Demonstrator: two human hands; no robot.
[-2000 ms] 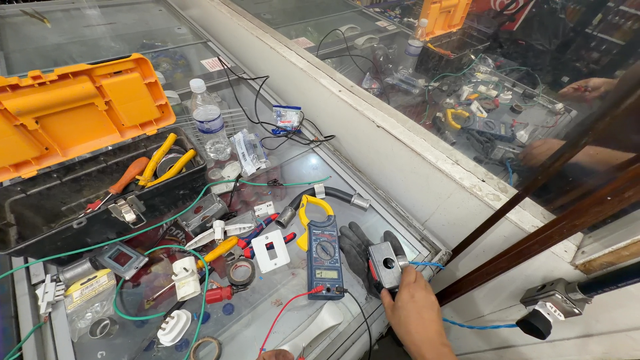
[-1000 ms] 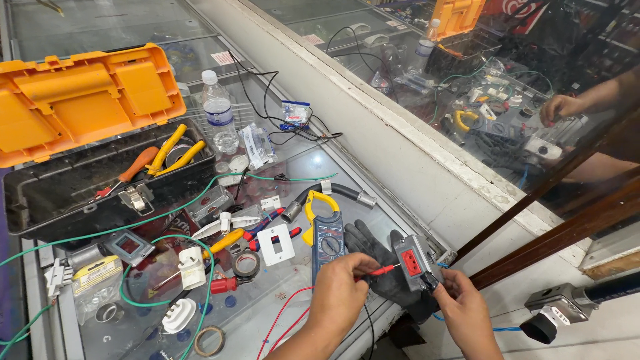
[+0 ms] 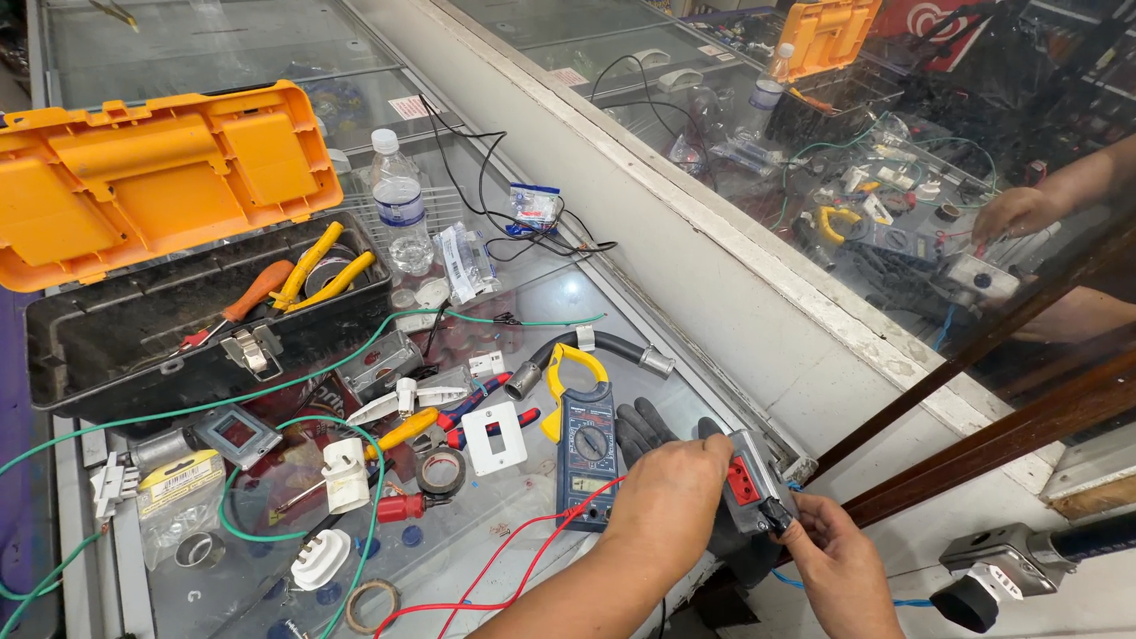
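A grey metal outlet box with a red socket (image 3: 742, 481) sits over the edge of the glass counter. My left hand (image 3: 670, 497) is at its left side, fingers pinched around the red test lead's probe, whose tip is hidden. My right hand (image 3: 830, 555) holds the box's lower right side, near the black probe (image 3: 778, 515). Left of the box lies a blue clamp meter (image 3: 587, 444) with yellow jaws; its red lead (image 3: 532, 577) runs below my left forearm. Dark gloves (image 3: 646, 428) lie partly under my left hand and the box.
An open black toolbox (image 3: 204, 328) with an orange lid stands at left beside a water bottle (image 3: 399, 204). Pliers, tape rolls, plugs, a white faceplate (image 3: 494, 438) and green wire (image 3: 373, 497) are spread across the counter. A white ledge and mirror rise at right; a metal conduit box (image 3: 998, 559) is lower right.
My left hand has come up from the bottom edge to the red socket, carrying the red probe. The box, lying flatter two seconds ago, now stands tilted in my right hand.
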